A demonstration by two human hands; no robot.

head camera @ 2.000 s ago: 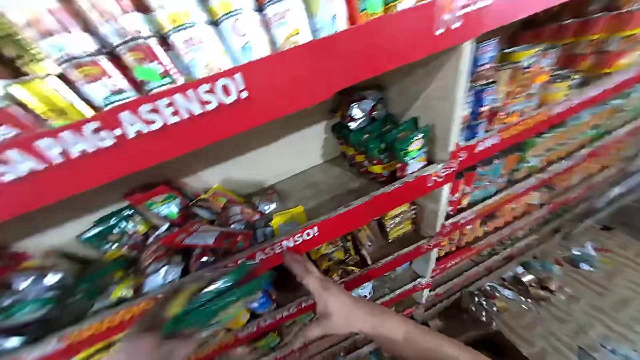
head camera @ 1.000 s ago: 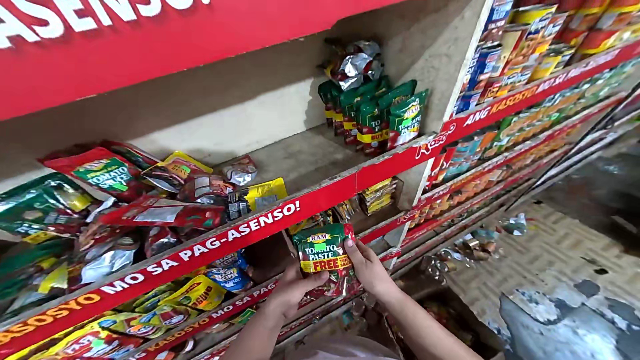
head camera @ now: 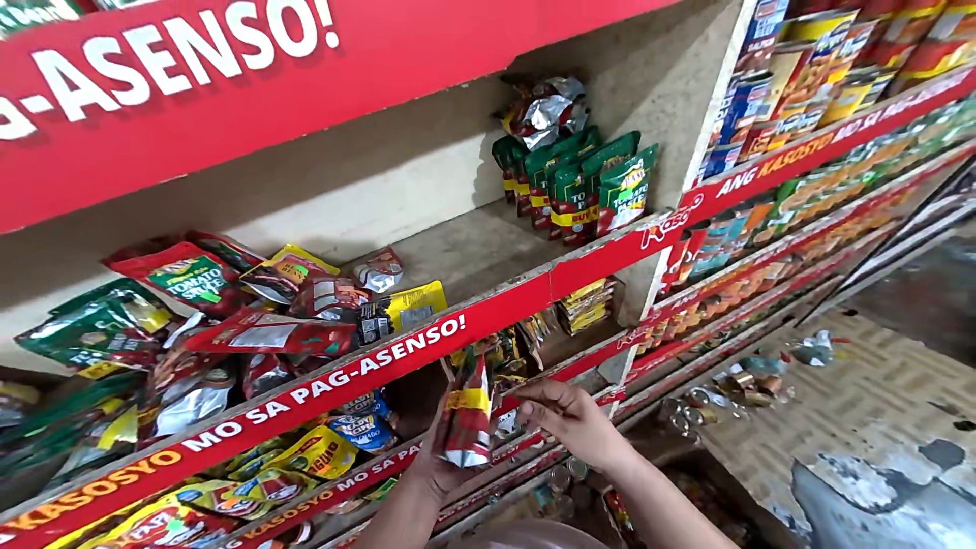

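Note:
My left hand (head camera: 438, 461) holds a red tomato paste pouch (head camera: 469, 408) with a yellow band, turned edge-on, below the red shelf strip. Just right of the pouch is my right hand (head camera: 560, 419), its fingers bent and apart with nothing seen between them. Green and red tomato paste pouches (head camera: 576, 191) stand upright in rows at the right end of the shelf. Crumpled silver and red pouches (head camera: 545, 110) lie on top behind them. Toward the left, loose sauce pouches (head camera: 194, 278) lie in a jumbled heap.
A red printed strip (head camera: 503, 305) edges the shelf. Lower shelves hold yellow packets (head camera: 320, 450) and blue packets (head camera: 362, 427). Cans (head camera: 820, 69) fill the shelf beyond the upright divider (head camera: 720, 91). Scattered cans and packets (head camera: 740, 385) lie on the worn floor at right.
One second ago both hands held the pouch with its printed front showing. Now the pouch is turned edge-on in my left hand, and my right hand has come off it to the right.

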